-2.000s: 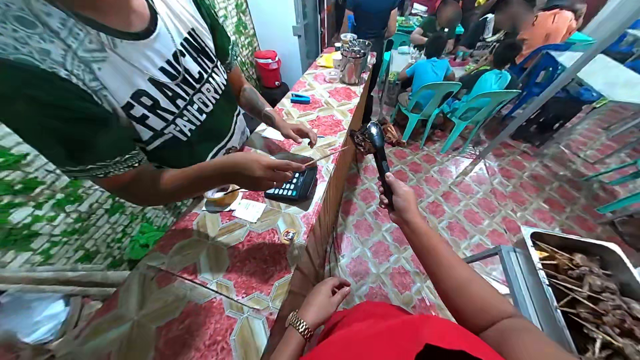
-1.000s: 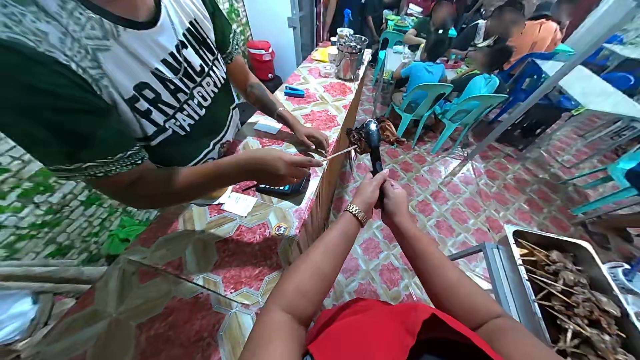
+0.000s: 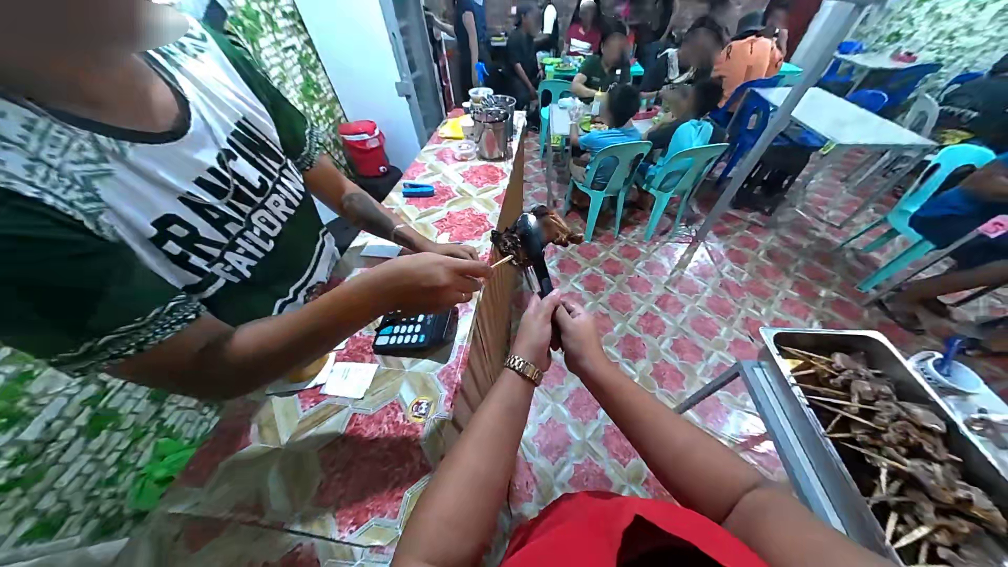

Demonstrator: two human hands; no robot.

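Both my hands meet on the dark handle of serving tongs (image 3: pixel 537 264). My left hand (image 3: pixel 536 331), with a gold watch at its wrist, closes around the handle from the left; my right hand (image 3: pixel 576 331) grips it from the right. Dark grilled meat (image 3: pixel 510 246) is at the tongs' far end, with more browned meat (image 3: pixel 557 228) sticking out to the right. A person across the counter holds a thin wooden skewer (image 3: pixel 502 261) that runs into the meat. How firmly the tongs pinch it is hard to tell.
The tiled counter (image 3: pixel 354 465) bears a calculator (image 3: pixel 413 329), white paper (image 3: pixel 350 380), a blue stapler (image 3: pixel 417 190) and a steel pot (image 3: pixel 492 132). At my right stands a metal tray (image 3: pixel 776 339) of skewered meat (image 3: pixel 906 425). Farther off, people sit on green chairs (image 3: pixel 614 173).
My left hand has risen from near the counter's edge to join my right on the tongs' handle. The other person's skewer hand has moved right, towards the tongs.
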